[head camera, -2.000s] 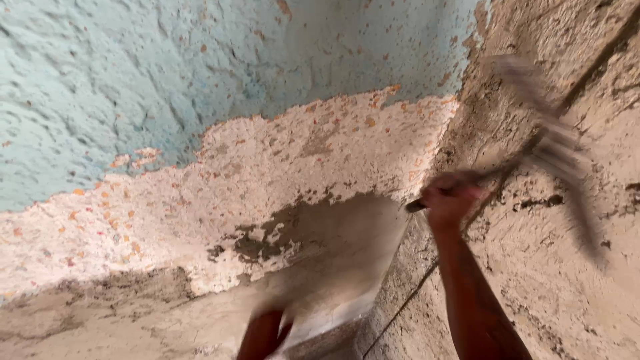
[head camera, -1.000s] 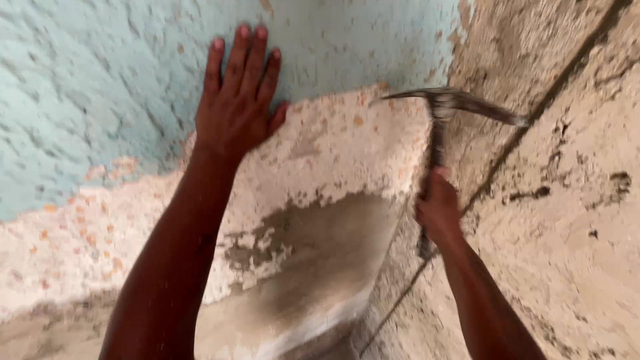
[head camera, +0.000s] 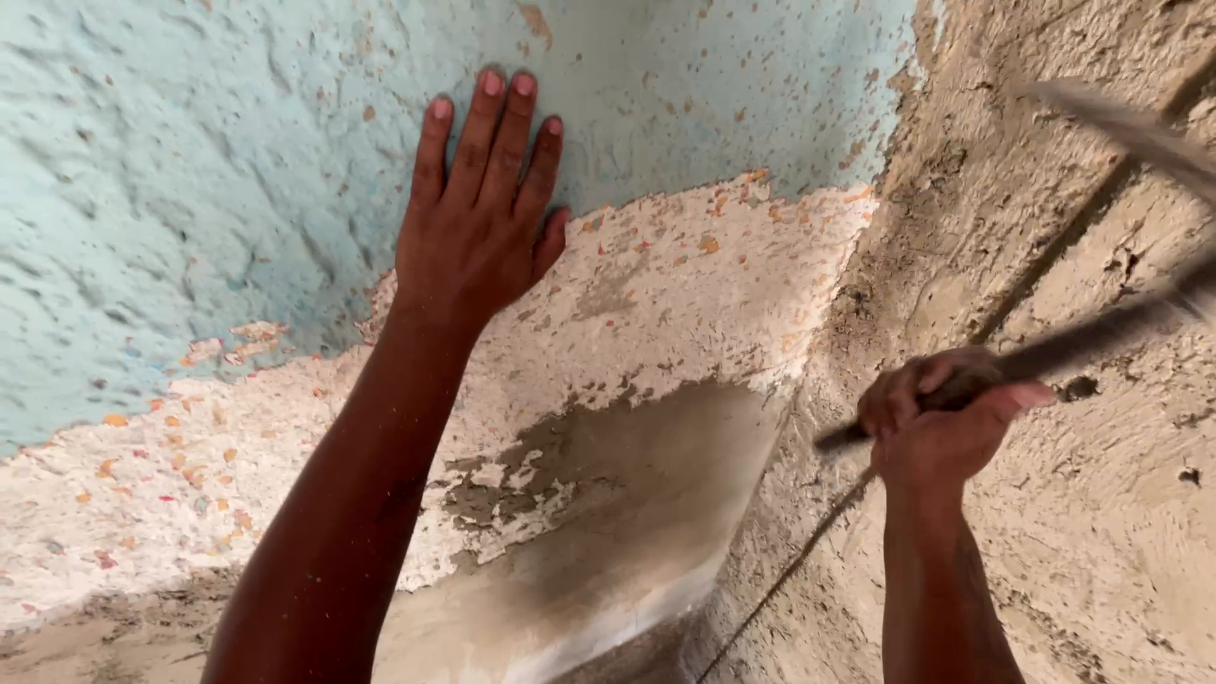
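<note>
My left hand lies flat with fingers spread on the light blue painted wall, its wrist over the edge where the paint gives way to whitish plaster. At the right, my right hand is closed around the handle of a pick hammer. The tool slants up to the right, and its long curved head is blurred and partly cut off by the frame's edge. Below the blue paint runs a whitish scraped band with orange flecks, and under it a patch of bare grey-brown plaster.
A rough brown wall meets the painted one at a corner on the right. A dark groove or line runs diagonally across it. Small holes pit its surface. Pale smooth plaster shows at the bottom centre.
Between the first two frames my left hand rose from the bottom onto the blue wall, where it remains. The pick hammer, upright a second ago, now tilts to the right, away from the painted wall.
</note>
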